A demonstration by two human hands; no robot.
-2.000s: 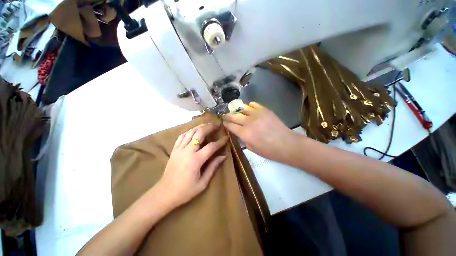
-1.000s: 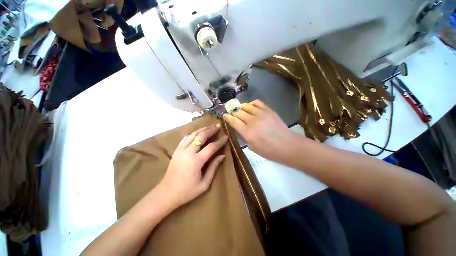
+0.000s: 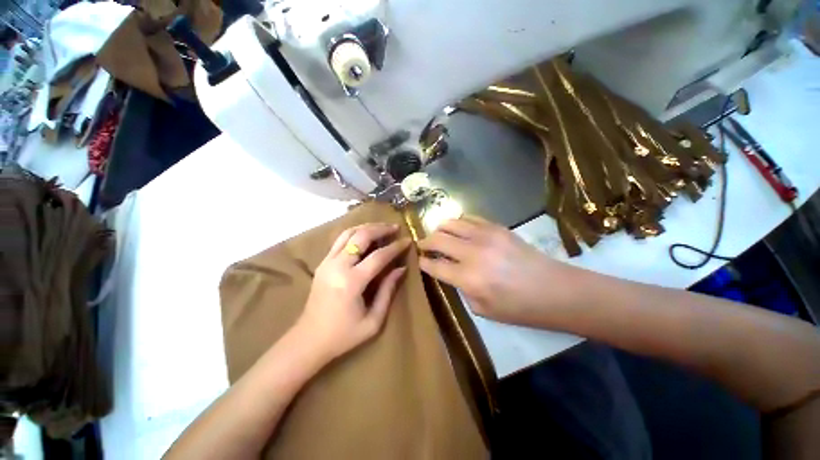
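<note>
A tan-brown bag panel lies on the white table and hangs over its front edge, its top corner at the presser foot. A zipper with a gold teeth line runs along the panel's right edge. My left hand rests on the panel, fingers bent, fingertips beside the zipper edge; a ring is on one finger. My right hand holds the zipper edge between thumb and fingers, a little below the needle area. A bright light spot shows just above it.
The sewing machine stands over the table. A zipper bundle lies under its arm. A red and black tool and a black cord lie at the right. A stack of panels is at the left, scraps upper left.
My right hand has moved down and right, away from the presser foot, along the zipper, uncovering the bright light spot. My left hand stays on the panel. The view has shifted slightly.
</note>
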